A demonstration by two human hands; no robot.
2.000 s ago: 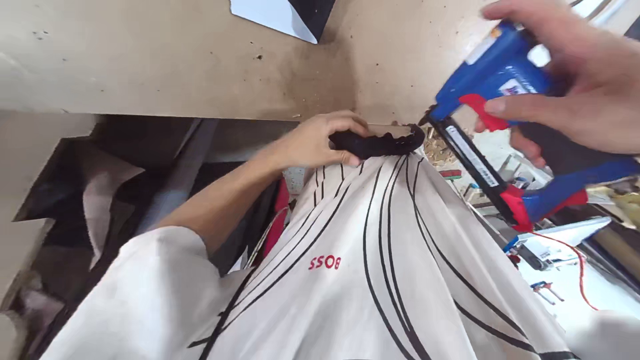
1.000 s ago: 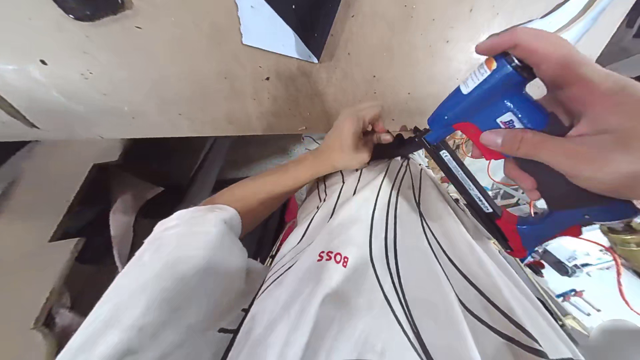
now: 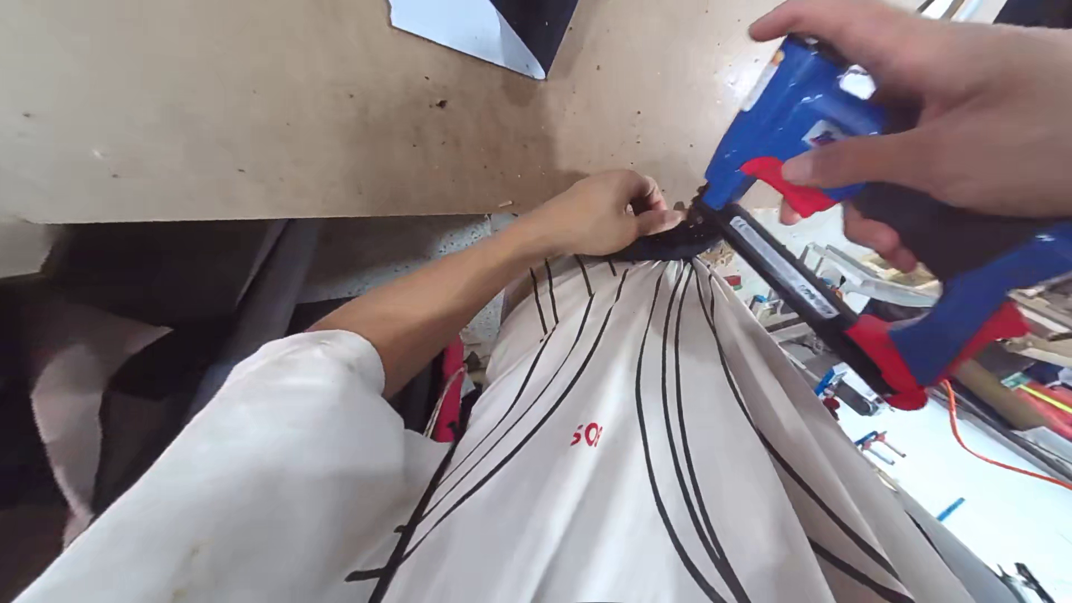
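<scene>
My right hand (image 3: 946,126) grips a blue and red pneumatic stapler (image 3: 804,126), a finger on its red trigger. The nose of the stapler meets the end of a small black padded piece (image 3: 670,243) at the edge of the wooden worktable. My left hand (image 3: 615,209) pinches that dark piece just left of the nose, thumb and fingers curled on it. Part of the piece is hidden under my left hand, and its material cannot be told.
The plywood worktable (image 3: 293,126) spans the top, bearing a white and black sheet (image 3: 469,33). Dark and grey fabric pieces (image 3: 75,394) hang below at left. At lower right, an orange hose (image 3: 988,456) and several tools lie around the floor.
The black piece, held stretched out between my left hand and the stapler two seconds ago, is now mostly covered by my left hand, which has come closer to the stapler's nose.
</scene>
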